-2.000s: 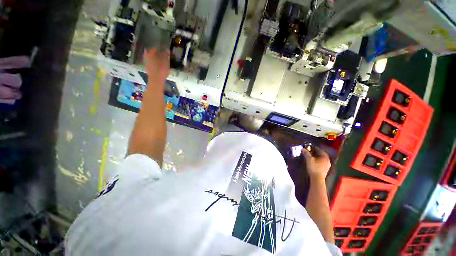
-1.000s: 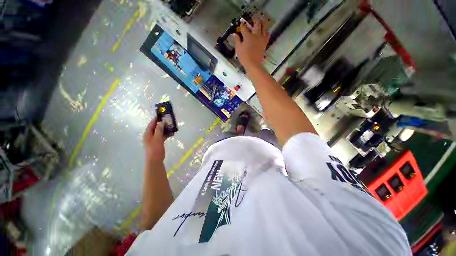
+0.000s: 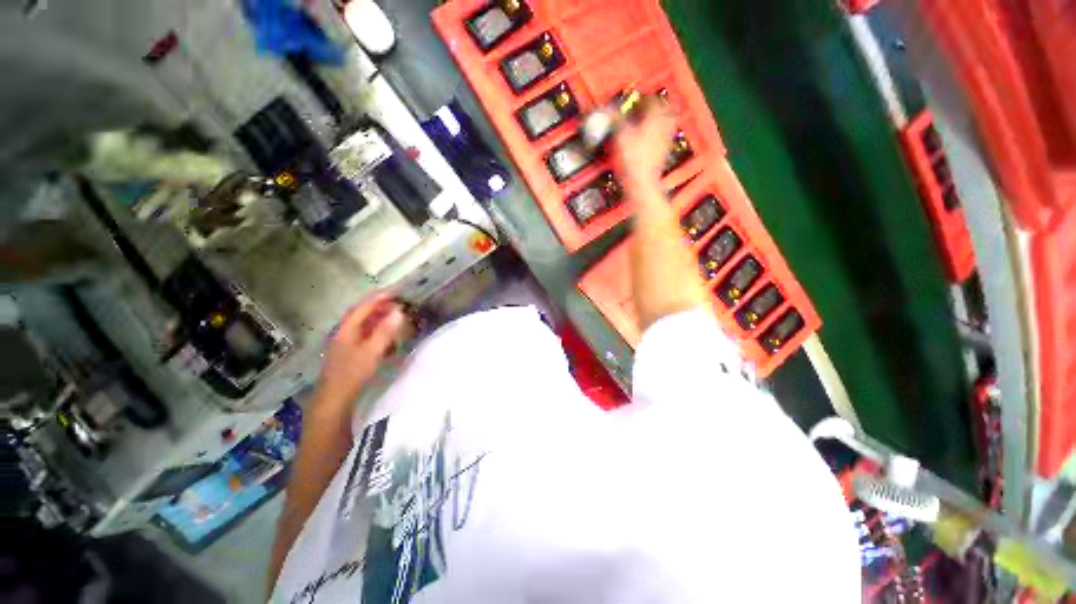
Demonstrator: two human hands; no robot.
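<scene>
My right hand (image 3: 649, 139) is over the upper red-orange tray (image 3: 608, 47). Its fingers are closed on a blurred dark device unit (image 3: 616, 116) with a pale part and a yellow spot, at or just above the pockets. Black device units with silvery faces (image 3: 535, 63) lie in a row of pockets along the tray's left side. My left hand (image 3: 368, 336) is beside the machine's front edge with curled fingers, blurred; whether it holds anything cannot be told.
A lower red tray (image 3: 614, 283) holds a row of units. Both trays lie by a green line surface (image 3: 779, 142). White benchtop machines (image 3: 342, 277) with black fixtures (image 3: 236, 336) stand at left, above a blue panel (image 3: 224, 496). More red trays (image 3: 944, 201) and a white bracket (image 3: 897, 490) are at right.
The view has swung right to the trays. My right hand has gone from the left machine's fixture to the upper tray. My left hand, which held a unit over the floor, is now by the machine edge.
</scene>
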